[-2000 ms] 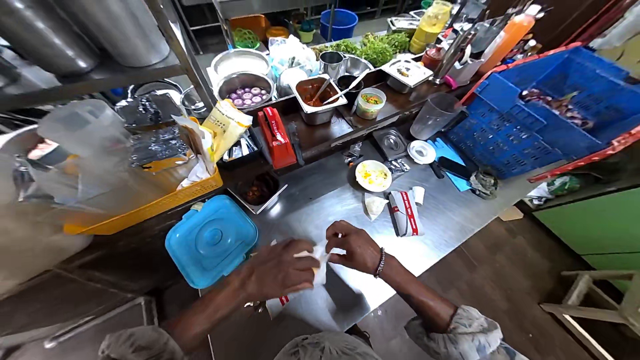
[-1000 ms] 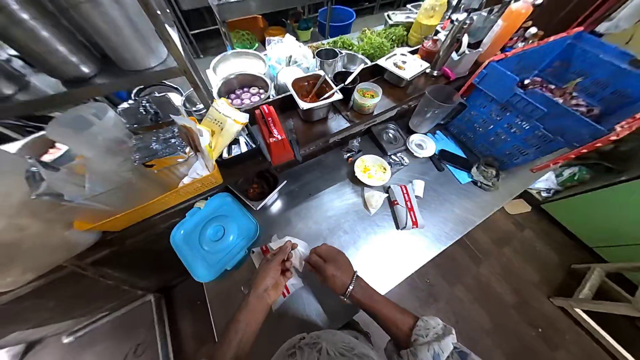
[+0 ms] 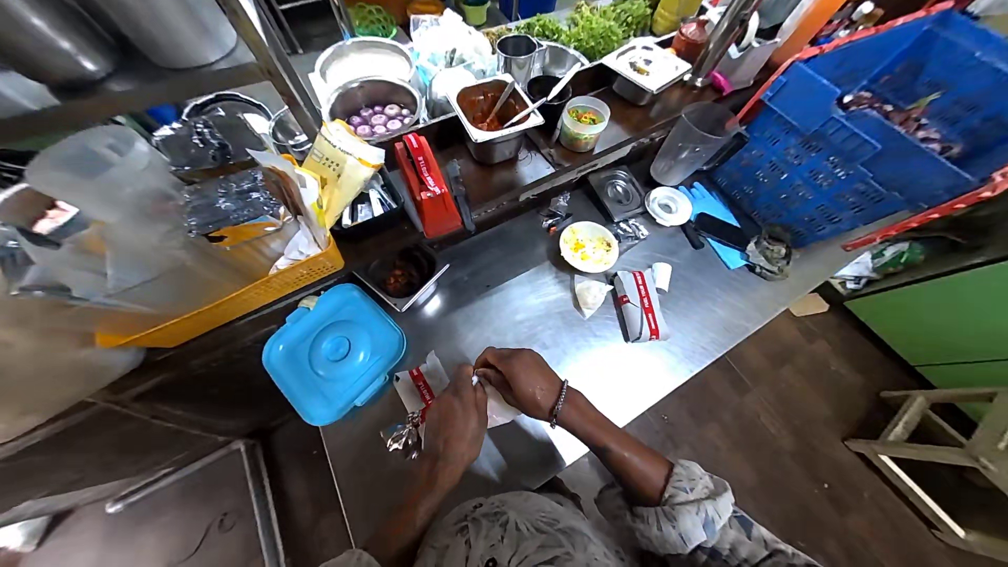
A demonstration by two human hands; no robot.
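Note:
Near the front edge of the steel counter [image 3: 504, 276], my left hand [image 3: 458, 413] and my right hand [image 3: 524, 382] meet with their fingertips pinching a small white bag [image 3: 498, 408], mostly hidden below them. Just left of my left hand lie a white and red printed wrapper [image 3: 421, 384] and crumpled foil [image 3: 403, 437]. Beyond my right hand are a knotted white pouch [image 3: 591, 295], a wrapped parcel with a red band [image 3: 643, 305] and a white bowl of yellow and white food [image 3: 588, 246]. A blue lidded container [image 3: 335, 353] stands at the left.
A red tape dispenser [image 3: 428, 185], a steel pan of red sauce [image 3: 494, 118] and a tub of chopped vegetables [image 3: 583, 124] stand on the ledge behind. A blue crate [image 3: 850, 134] is at the right, a yellow basket [image 3: 228, 299] at the left, and a wooden stool [image 3: 929, 449] on the floor.
Both hands have stayed close together over the counter. The white and red wrapper, partly under my left hand one second ago, now shows left of it with foil beside it.

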